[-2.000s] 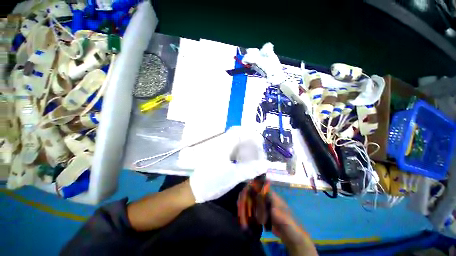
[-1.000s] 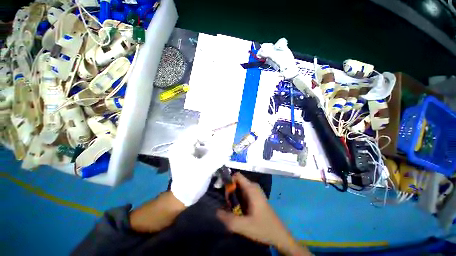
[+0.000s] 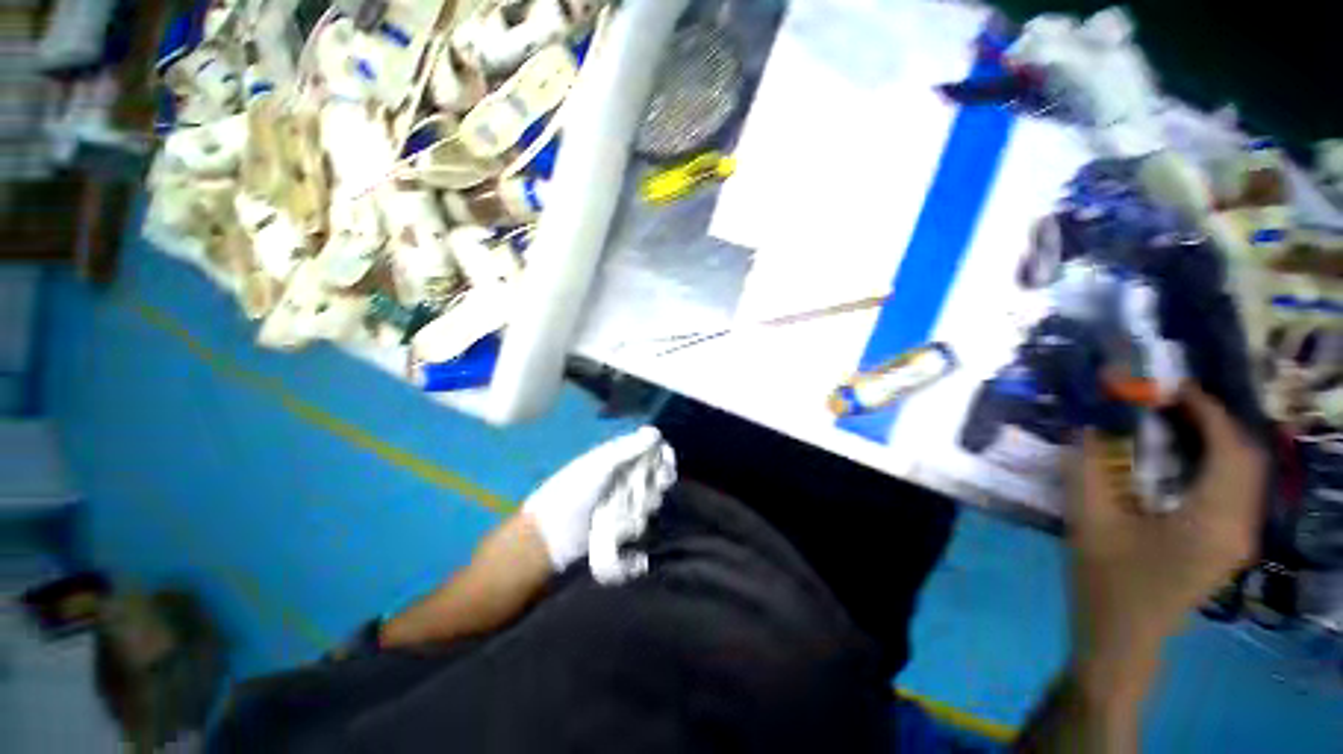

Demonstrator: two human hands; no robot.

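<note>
My left hand (image 3: 616, 504), in a white glove, is over my dark-clothed lap, off the bench. Its fingers are curled; I cannot tell if anything is in them. My bare right hand (image 3: 1156, 516) is at the bench's front right edge, blurred, its fingers around the orange-handled pliers (image 3: 1134, 389), over the printed truck picture. The jaws are not clear. A small cream and yellow unit (image 3: 894, 380) lies on the near end of the blue strip (image 3: 943, 221). A thin cord (image 3: 803, 315) lies on the paper, left of the strip.
A pile of cream casings (image 3: 354, 192) lies left behind a white foam edge (image 3: 575, 251). A round dish of metal bits (image 3: 689, 92) and a yellow knife-like tool (image 3: 686, 177) are beside it. A long black tool (image 3: 1208, 317) and corded units (image 3: 1303, 273) are on the right.
The view has swung, so the bench appears shifted right. My hands have parted: the left has drawn back to my lap; the right has moved right with the pliers, over the truck picture.
</note>
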